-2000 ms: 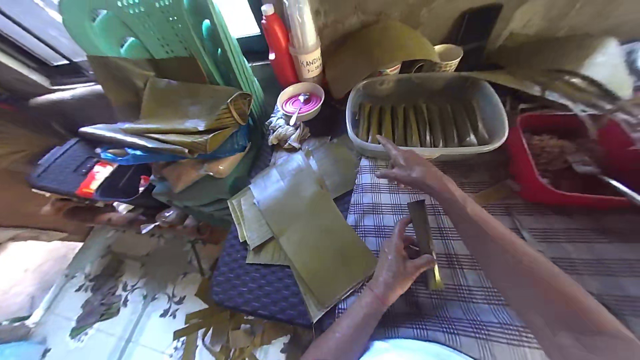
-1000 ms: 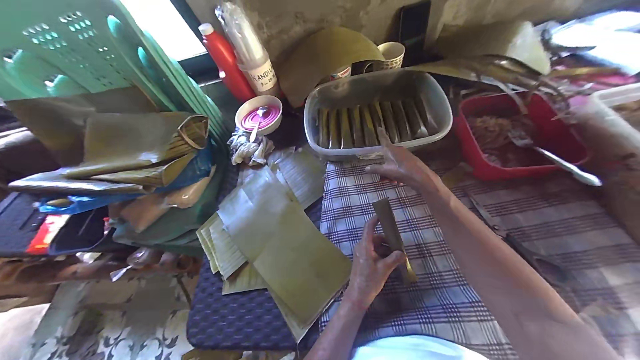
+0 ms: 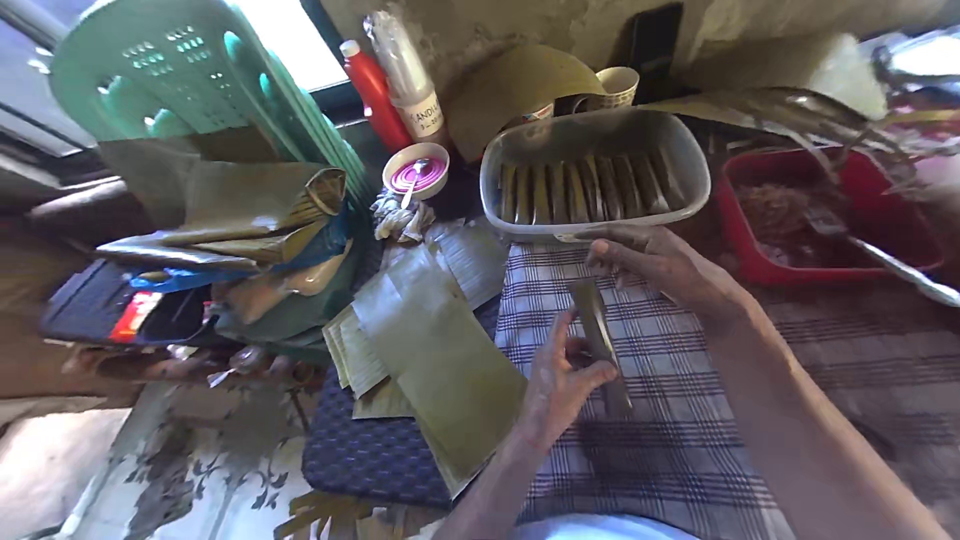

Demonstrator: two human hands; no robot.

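My left hand (image 3: 566, 371) grips a narrow folded leaf parcel (image 3: 598, 330) between thumb and fingers, above the checked tablecloth (image 3: 667, 360). My right hand (image 3: 652, 259), holding nothing that I can see, is by the near rim of a clear plastic container (image 3: 600, 229), its fingers spread. Inside that container several slim leaf-wrapped parcels (image 3: 577, 191) lie side by side in a row. Left of my left hand, cut leaf sheets (image 3: 450, 360) are stacked loosely on a dark woven-textured surface (image 3: 367, 457).
At the right stands a red container (image 3: 795, 277) with shredded filling and a fork (image 3: 885, 259). A bowl (image 3: 416, 172) with pink contents and a spoon, a red bottle (image 3: 375, 97) and a cup (image 3: 619, 86) are behind. Folded leaves (image 3: 247, 195) rest by green plastic chairs (image 3: 172, 67).
The left hand keeps its hold on the leaf parcel, and the right hand stays near the container's front rim. The view has shifted somewhat.
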